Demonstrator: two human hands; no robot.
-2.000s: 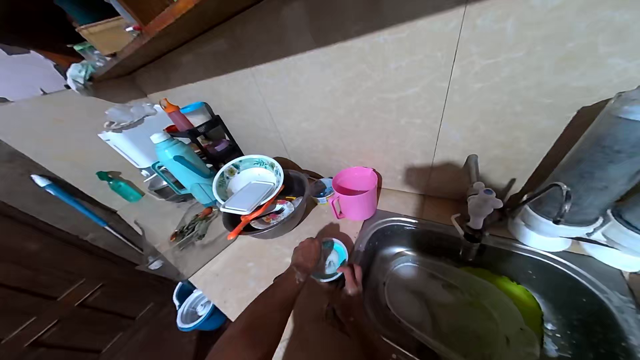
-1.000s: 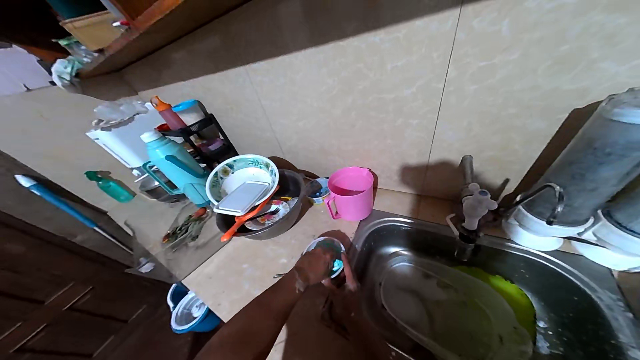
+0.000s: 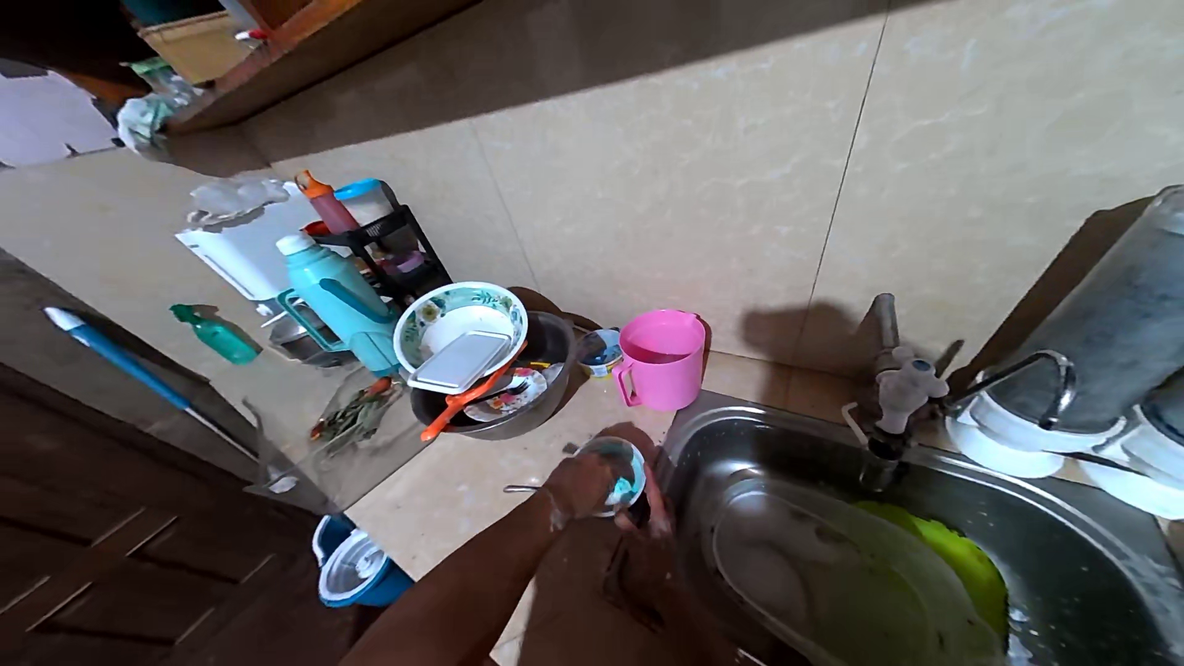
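Observation:
A small white bowl is at the counter's edge beside the sink. My left hand reaches over its left side, fingers inside by a turquoise-and-white mass that may be a sponge or soap; its grip is hidden. My right hand holds the bowl's right side and lower rim, thumb and fingers against it. A metal utensil handle sticks out left of my left hand. Behind the bowl stands a pink plastic mug.
A steel sink on the right holds a translucent plastic tub and a green item, below a faucet. Left stand a dark basin of dishes, a floral bowl and a turquoise flask. A blue bucket is lower left.
My left hand has moved from the bowl's left rim to over and into the bowl. The utensil handle now shows at the left. My right hand stays at the bowl's right side.

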